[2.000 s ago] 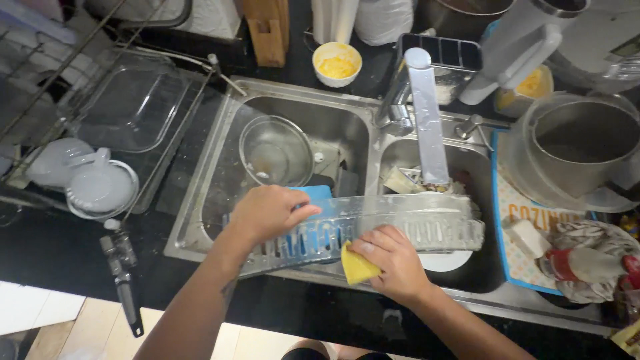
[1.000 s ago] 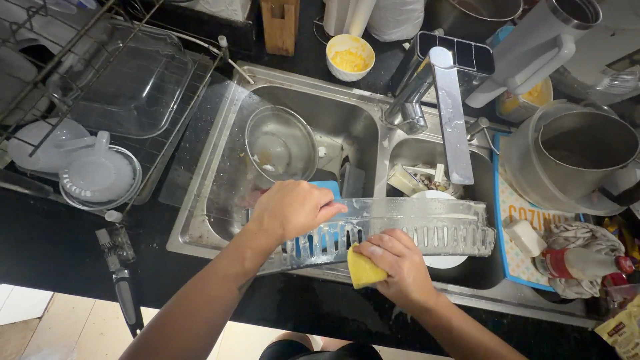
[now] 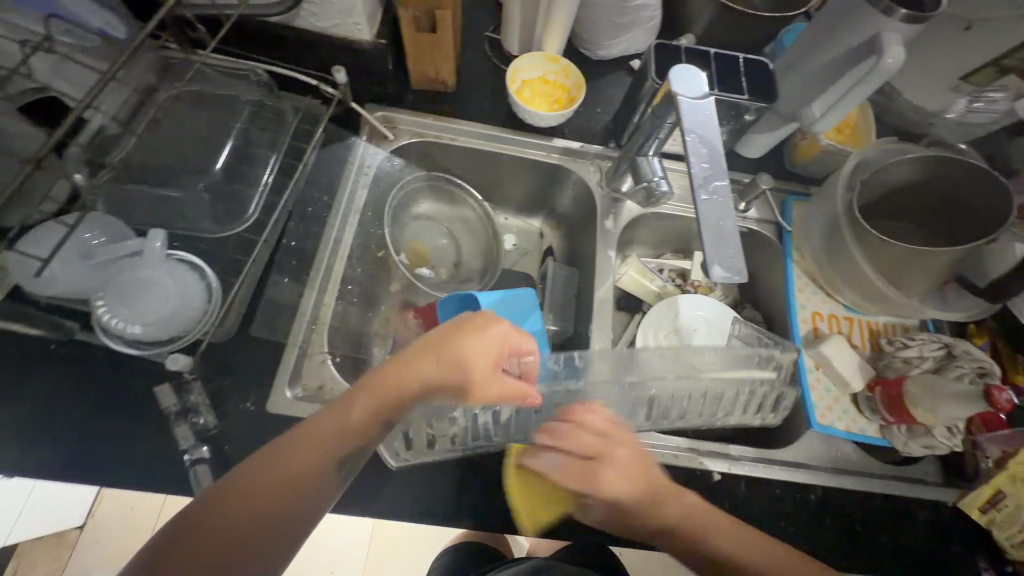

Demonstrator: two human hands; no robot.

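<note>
A long clear plastic slotted tray (image 3: 688, 392) lies tilted across the front of the double sink. My left hand (image 3: 480, 360) grips its upper edge near the middle, with fingers curled over. My right hand (image 3: 596, 460), slightly blurred, holds a yellow sponge (image 3: 536, 492) against or close to the tray's near side. Behind my left hand a blue plastic item (image 3: 504, 308) stands in the left basin. A clear round bowl (image 3: 444, 232) rests farther back in that basin. The right basin holds a white plate (image 3: 690, 324) and food scraps (image 3: 692, 280).
The faucet (image 3: 708, 176) reaches over the right basin. At left, a dish rack (image 3: 272, 192) bears a glass dish (image 3: 200, 160). To the right are a metal pot (image 3: 932, 200), a soap bar (image 3: 838, 362) and a bottle (image 3: 920, 400). A bowl with yellow food (image 3: 546, 88) stands behind the sink.
The right hand and sponge have shifted left along the tray toward the left hand. The left hand keeps its hold on the tray's edge.
</note>
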